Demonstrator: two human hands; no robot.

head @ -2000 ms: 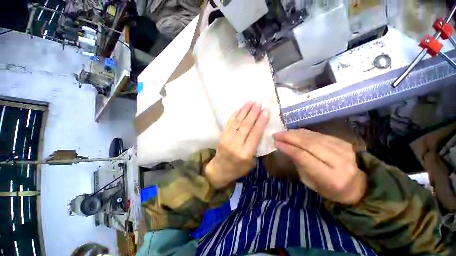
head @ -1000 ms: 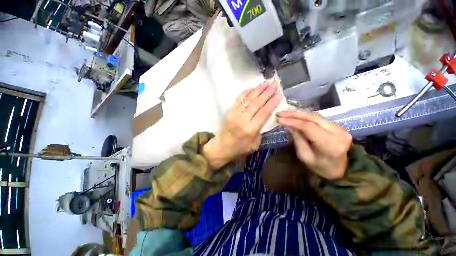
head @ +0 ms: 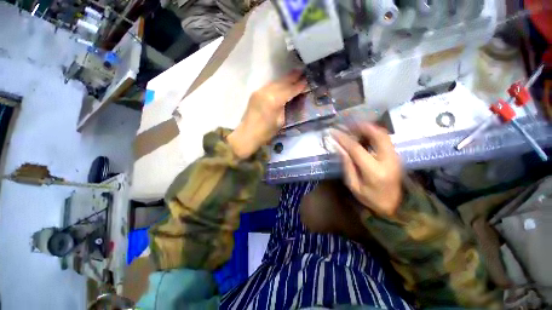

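Note:
A large pale beige fabric panel (head: 227, 85) lies left of the overlock machine head (head: 312, 33). My left hand (head: 264, 115) is on the panel's right side, its fingertips beside the dark presser foot area (head: 324, 72); whether they grip the cloth is hidden. The shiny metal plate (head: 308, 110) shows between my hands. My right hand (head: 372, 166) is blurred over the table's front edge, thumb and fingers near each other. Something small and pale shows at its fingertips, too blurred to identify.
A ruled measuring tape (head: 423, 151) runs along the front edge. Metal rods with red clamps (head: 502, 110) stand at right. A small metal ring (head: 445, 118) lies on the white surface. Brown-grey cloth (head: 529, 227) is at lower right. Other machines stand at left.
The panel's near right part has moved away from the front edge, baring the metal plate. My left hand has moved up and left to the presser foot. My right hand is lower and blurred.

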